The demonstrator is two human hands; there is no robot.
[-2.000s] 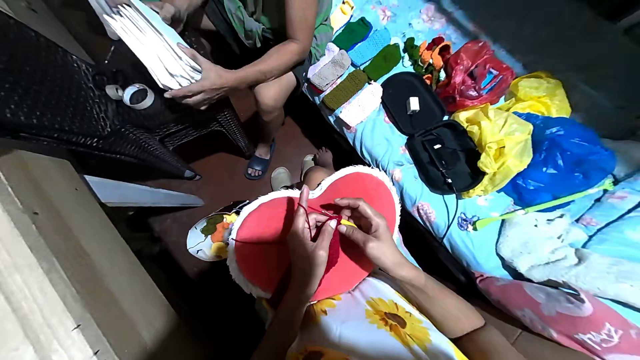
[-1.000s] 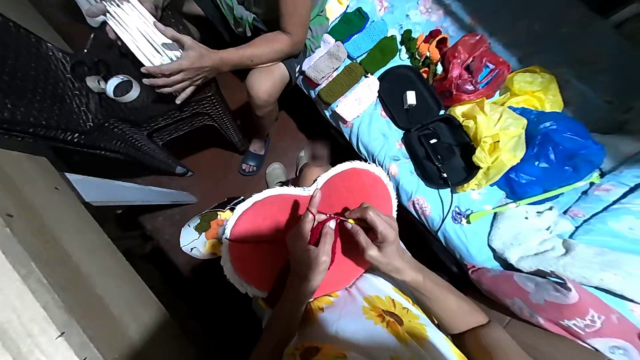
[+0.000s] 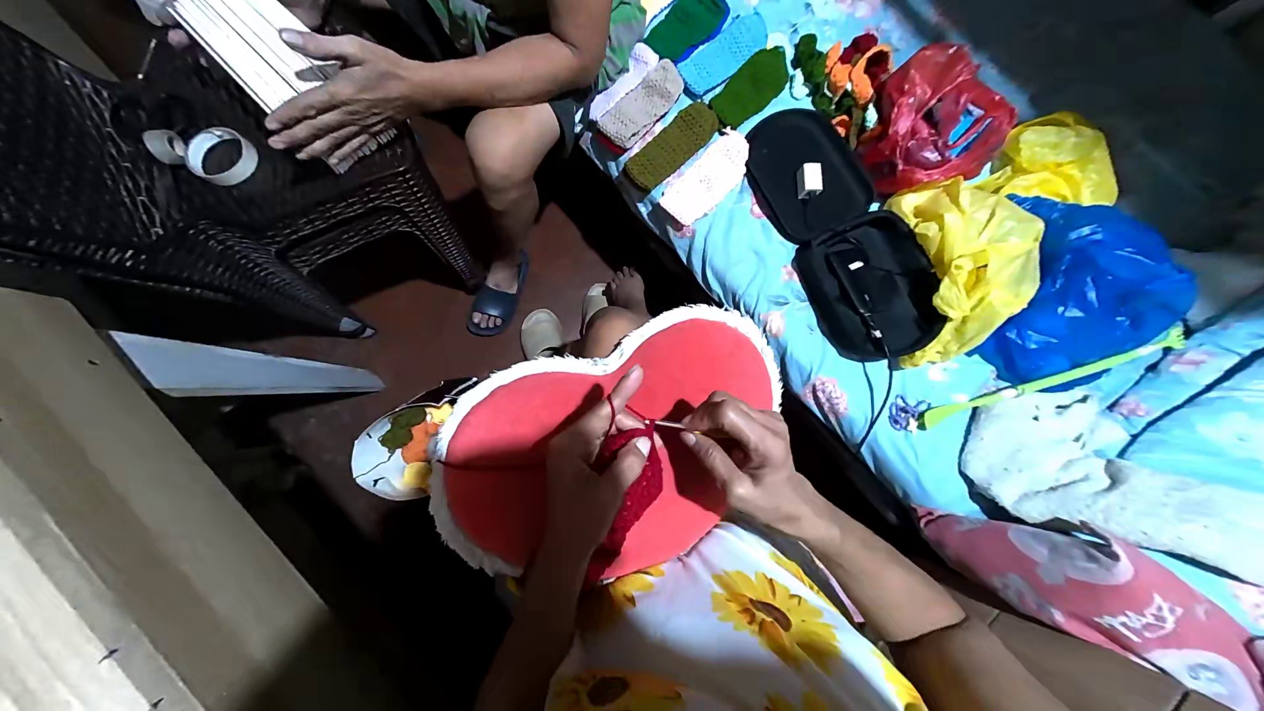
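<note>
A red heart-shaped cushion (image 3: 504, 444) with white fluffy trim lies across my lap. Over it, my left hand (image 3: 597, 459) grips a dark red crocheted piece (image 3: 640, 494), and a strand of dark red yarn (image 3: 499, 466) runs around its raised index finger and off to the left. My right hand (image 3: 746, 454) pinches a thin crochet hook (image 3: 673, 426), whose tip meets the top edge of the crocheted piece. Part of the piece is hidden behind my left hand and wrist.
Another person's hand (image 3: 346, 94) rests on white strips (image 3: 242, 49) over a black woven chair (image 3: 405, 202). On the bed at right lie crocheted rectangles (image 3: 671, 146), an open black case (image 3: 869, 286), plastic bags (image 3: 1086, 286) and a green stick (image 3: 1057, 375). A wooden panel (image 3: 128, 474) stands at left.
My right hand and the hook have shifted slightly at the edge of the crocheted piece. The other person's hand has moved a little on the white strips.
</note>
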